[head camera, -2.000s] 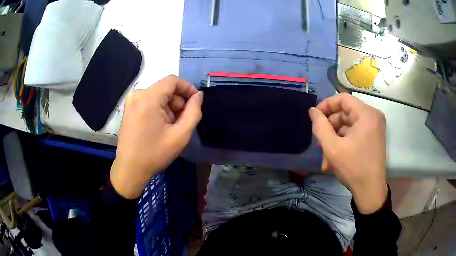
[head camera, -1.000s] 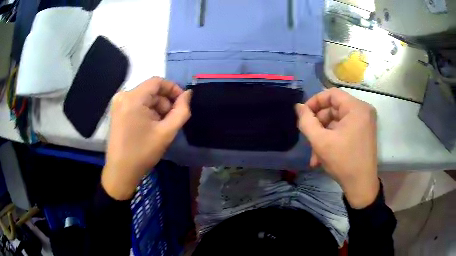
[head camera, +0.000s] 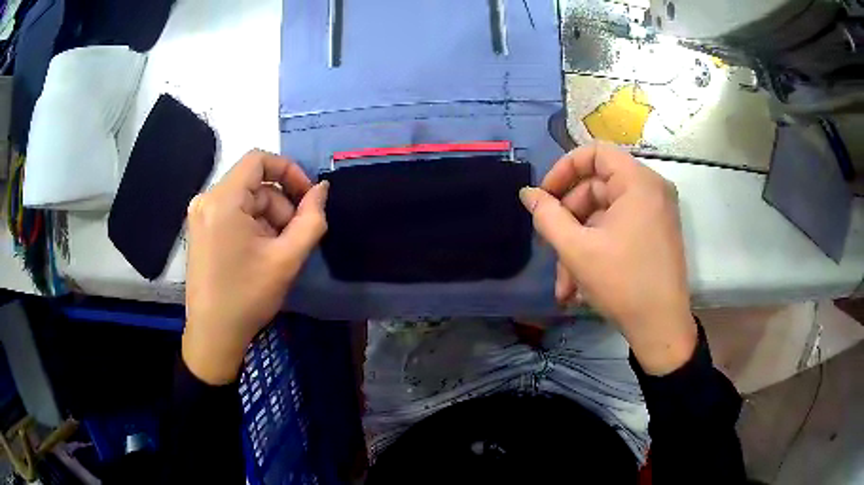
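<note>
A black fabric panel (head camera: 428, 223) with rounded lower corners lies on the near part of the translucent blue sewing template (head camera: 417, 80). Its top edge runs just below the red strip (head camera: 422, 150) and partly covers the slot there. My left hand (head camera: 254, 248) pinches the panel's upper left corner between thumb and fingers. My right hand (head camera: 614, 242) pinches its upper right corner. Both hands are bare. Whether a grey piece lies under the panel is hidden.
A loose black panel (head camera: 163, 185) and a folded white stack (head camera: 78, 128) lie at left. The sewing machine bed (head camera: 696, 118) with a yellow patch is at right, a grey piece (head camera: 810, 189) beside it. A blue basket (head camera: 270, 407) stands below the table.
The whole view has shifted, so template, panel and hands appear further left. Both hands keep their pinch on the panel's upper corners, and the panel stays just below the red strip.
</note>
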